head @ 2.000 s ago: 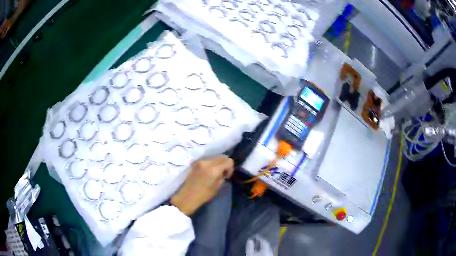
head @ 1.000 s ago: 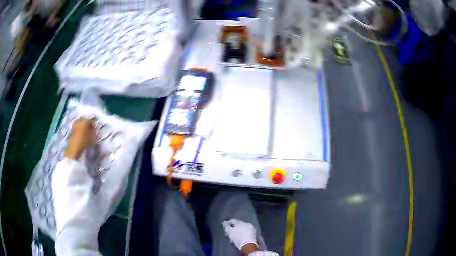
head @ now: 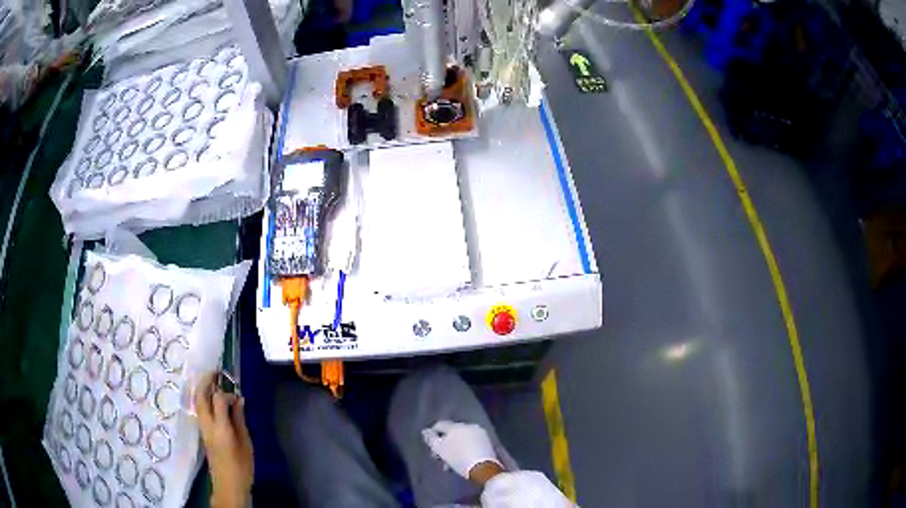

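Observation:
My bare left hand [head: 225, 429] is at the right edge of the near foam-lined tray [head: 214, 308], low at the left. Its fingers are closed on a thin metal ring [head: 229, 378], of which only a curved edge shows. Rows of silver rings lie on the tray's white sheet. My gloved right hand [head: 459, 445] rests on my thigh, fingers curled, with nothing visible in it. On the white machine, an orange-brown fixture [head: 444, 115] holds a ring under the silver vertical head [head: 425, 45].
A second orange-brown fixture [head: 362, 87] with black pieces stands left of the first. A handheld pendant [head: 302, 213] lies on the machine's left side. The red emergency stop [head: 503, 319] is on the front panel. More trays [head: 159, 203] are stacked behind at left.
My left hand has moved from over the near tray to its right edge, with a ring now showing at the fingers. My right hand stays on my thigh. The camera view has shifted.

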